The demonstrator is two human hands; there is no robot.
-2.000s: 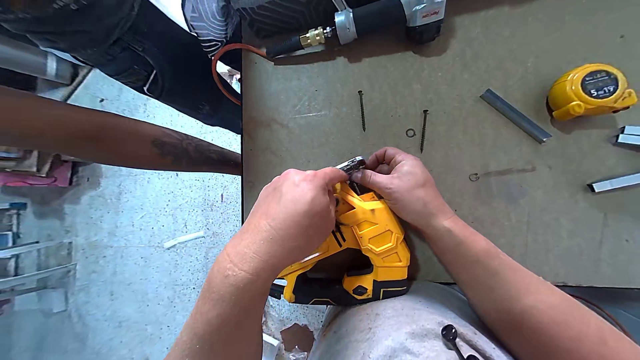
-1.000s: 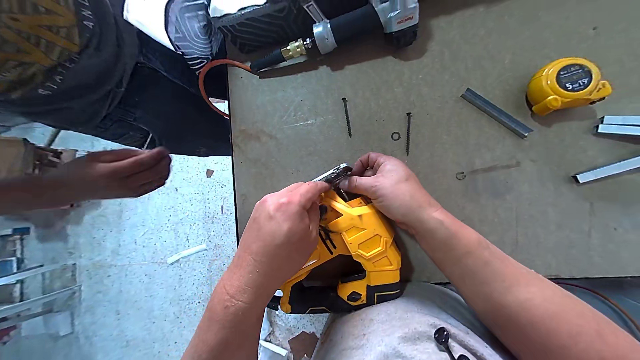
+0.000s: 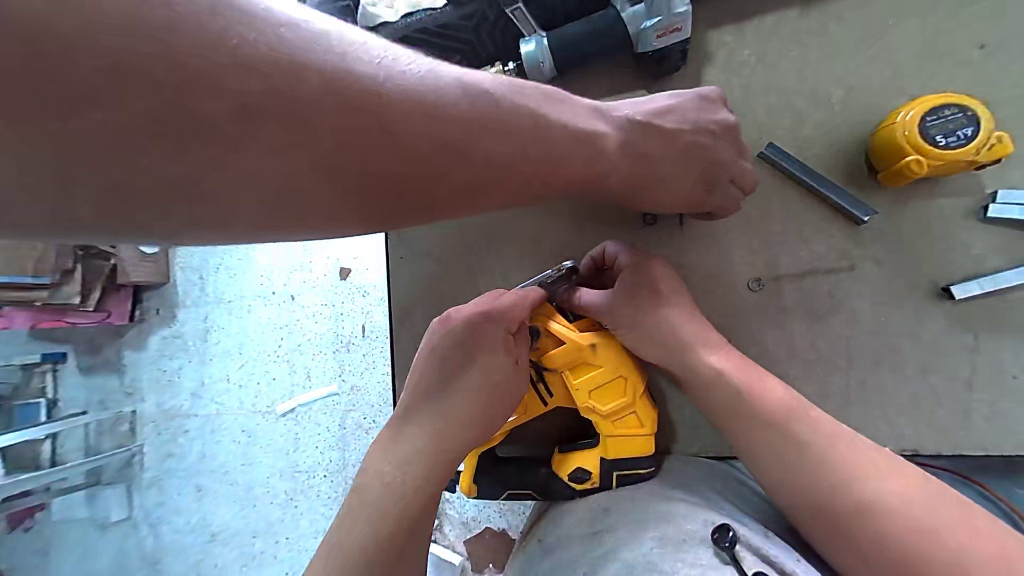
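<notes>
A yellow and black power tool body (image 3: 608, 392), likely a staple or nail gun, rests at the table's near edge against my clothing. My left hand (image 3: 480, 360) grips its upper end, with the thumb and fingers by a small metal part (image 3: 556, 276) at the nose. From the other side, my right hand (image 3: 640, 304) pinches at that same metal part. What exactly lies between my fingertips is hidden. Beyond my hands, another person's hand (image 3: 688, 152) is closed low over the table, partly covering a small ring (image 3: 650, 219) and the spot beside it.
The other person's forearm (image 3: 360, 136) crosses the upper left. A yellow tape measure (image 3: 932, 140), a dark staple strip (image 3: 816, 182), silver strips (image 3: 988, 283) and a small washer (image 3: 755, 284) lie on the table at right. A black and silver air tool (image 3: 584, 40) lies at the back.
The other person's arm, at the left side before, now reaches across the table over where two screws lay beside the ring. My hands stay at the tool's nose.
</notes>
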